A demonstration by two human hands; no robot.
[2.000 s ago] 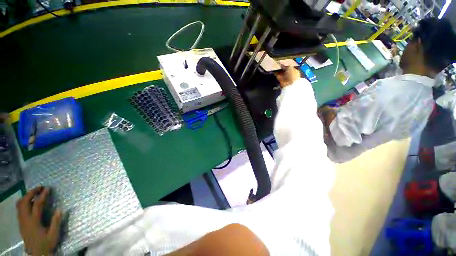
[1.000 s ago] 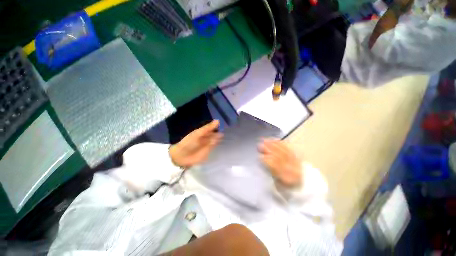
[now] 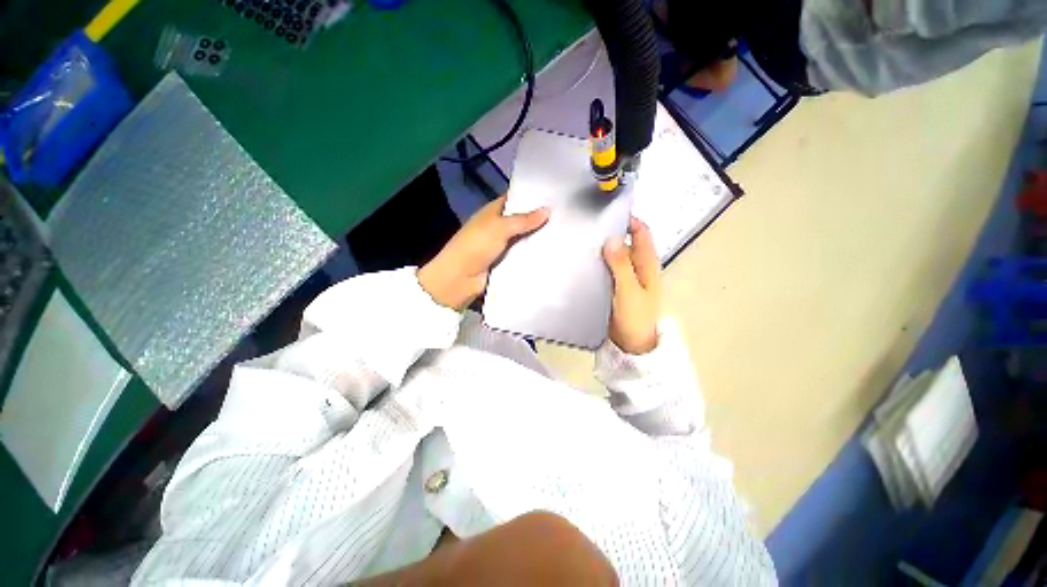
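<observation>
A tablet [image 3: 553, 258] with its plain grey back facing up is held over the lap. My left hand [image 3: 480, 255] grips its left edge, thumb on the back. My right hand [image 3: 634, 287] grips its right edge, thumb at the rim. The brass-coloured tip [image 3: 603, 155] of the black ribbed hose [image 3: 626, 69] is over the tablet's upper right part, with a small red glow on it. The fingers under the tablet are hidden.
Bubble wrap [image 3: 189, 235] lies on the green bench [image 3: 379, 103], with a white sheet [image 3: 60, 396] and blue box [image 3: 63, 109] beside it. A small clear bag [image 3: 193, 52] lies behind. A white-lined tote [image 3: 689, 189] stands beyond the tablet. Another person's sleeve [image 3: 918, 40] is at upper right.
My left hand has left the bubble wrap and my right hand has come back from the far machine. Both now hold the tablet, which has moved up under the hose tip. The view has tilted down.
</observation>
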